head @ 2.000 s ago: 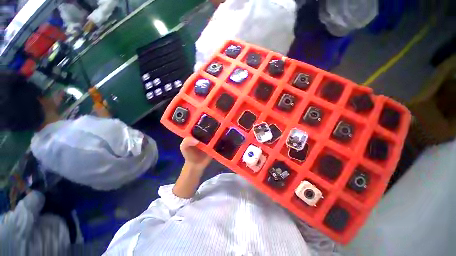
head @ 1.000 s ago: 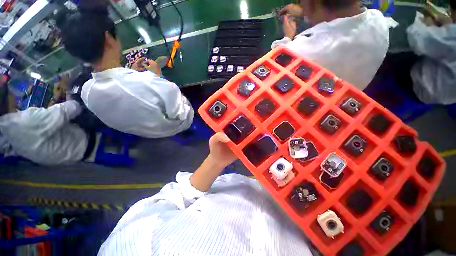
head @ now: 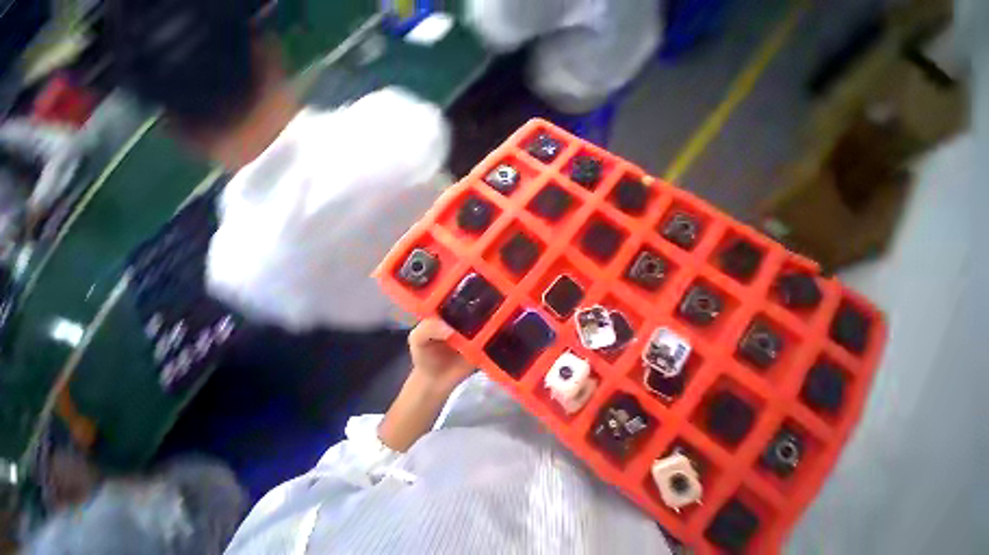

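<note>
A red compartment tray (head: 607,309) is held tilted in front of my body. Its square pockets hold black smartwatch bodies (head: 647,267), some with round lens-like centres. White housings (head: 678,480) lie in the near pockets, and silver housings with exposed boards (head: 666,352) lie near the middle. Glossy dark screens (head: 521,343) sit near the left edge. One near pocket holds small loose metal parts (head: 621,423). My left hand (head: 436,352) grips the tray's near left edge, its fingers partly hidden beneath. My right hand is not visible.
A person in a white smock (head: 325,206) sits just beyond the tray at the left. A green bench (head: 65,271) runs along the left, with blurred pale units on it. Another white smock shows at the top. Cardboard boxes (head: 857,184) stand at the upper right, near a yellow floor line (head: 737,92).
The view has turned and moved along the bench. The seated people and bench have shifted and blurred. The tray sits a little further left in view, still held by my left hand.
</note>
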